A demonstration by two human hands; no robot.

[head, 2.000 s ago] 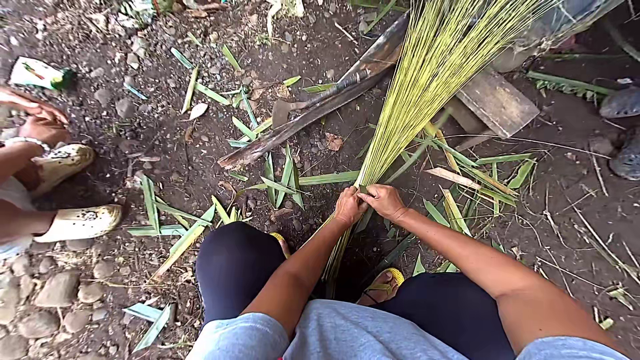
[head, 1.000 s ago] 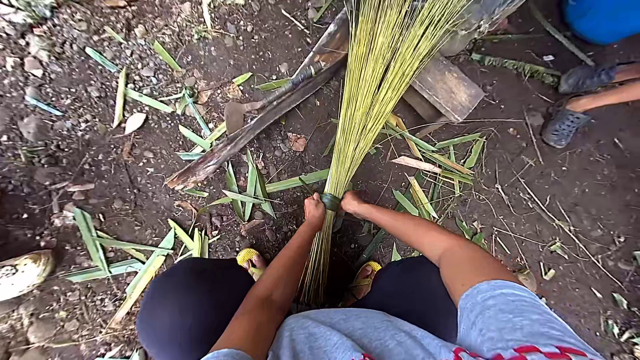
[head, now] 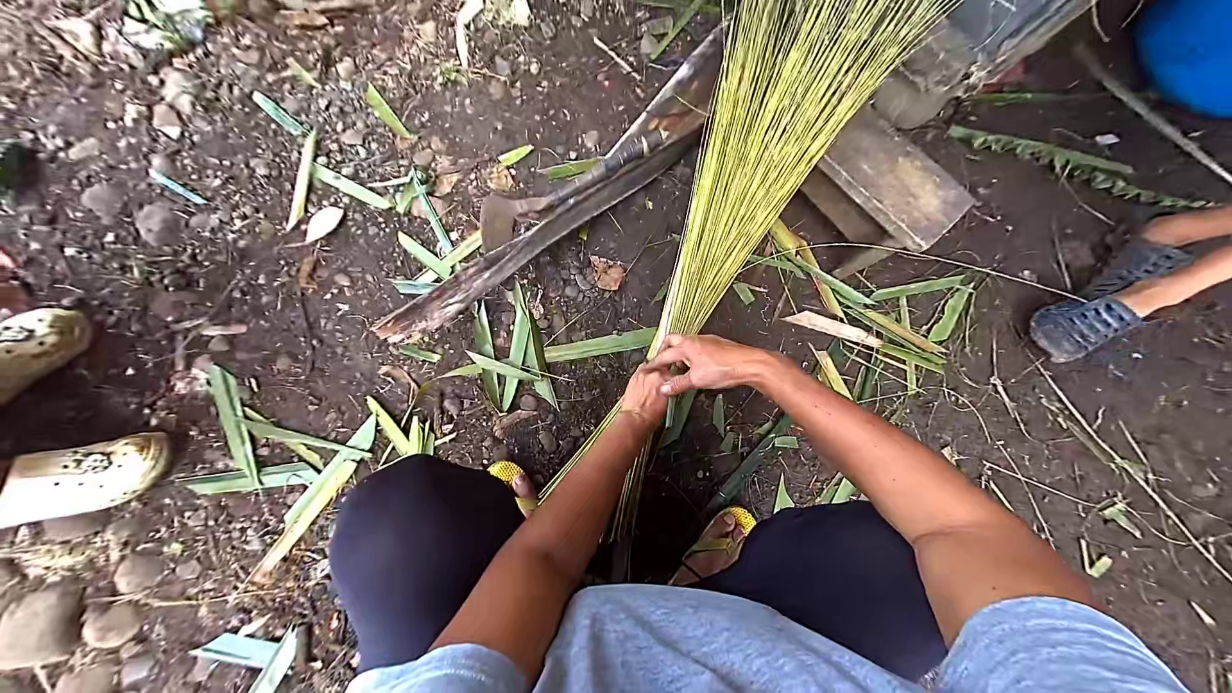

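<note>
A long bundle of thin yellow-green plant ribs (head: 760,164) fans out upward, away from me, and narrows to a neck between my knees. My left hand (head: 650,393) is closed around that neck, and the butt ends hang below it, partly behind my left forearm. Touching the fingers of the left hand at the same neck is my right hand (head: 710,364), its thumb and fingers bent against the bundle. Whether the right fingers pinch a strand or a band there cannot be told.
A split wooden piece (head: 577,207) lies left of the bundle, a wooden board (head: 895,178) right of it. Cut green leaf strips (head: 520,351) litter the soil. Another person's pale clogs (head: 87,476) stand at left, someone's dark clogs (head: 1088,322) at right. A blue container (head: 1189,53) is at upper right.
A dark band seen around the neck between my hands one second ago is now not visible. My hands have come together at the neck. The view has shifted right since the earliest frame.
</note>
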